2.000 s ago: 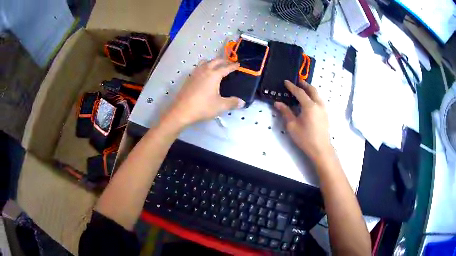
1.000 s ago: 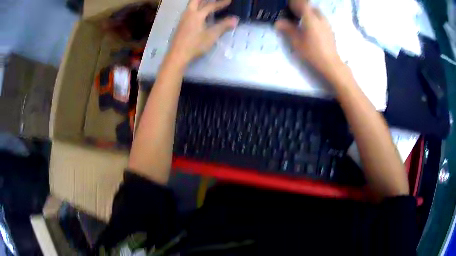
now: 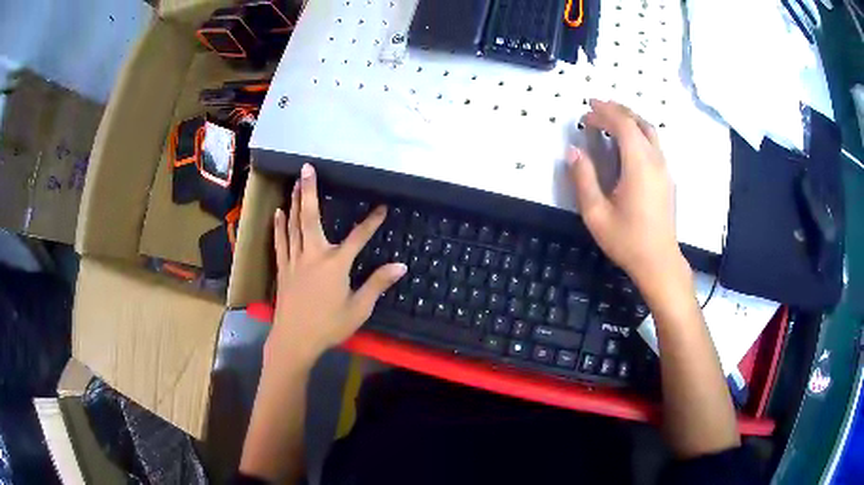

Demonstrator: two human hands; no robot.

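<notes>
Two black power banks lie side by side on the perforated plate (image 3: 426,114) at the top edge of the view. The left power bank (image 3: 449,23) is cut off by that edge. The right power bank (image 3: 523,30) shows a row of small marks and has an orange strap beside it. My left hand (image 3: 327,270) rests over the left part of the black keyboard (image 3: 474,284), fingers spread, holding nothing. My right hand (image 3: 627,185) is over the plate's lower right part, fingers curved and apart, empty.
A brown carton (image 3: 114,208) at left holds several orange-framed units (image 3: 216,153). The keyboard sits in a red-edged tray (image 3: 512,386). White papers (image 3: 748,66) and a black mat (image 3: 777,218) lie at right. A green bench edge (image 3: 822,332) runs down the far right.
My hands have left the power banks. My left hand has come down to the keyboard, and my right hand has moved down and right over the plate. The camera view has tilted downward.
</notes>
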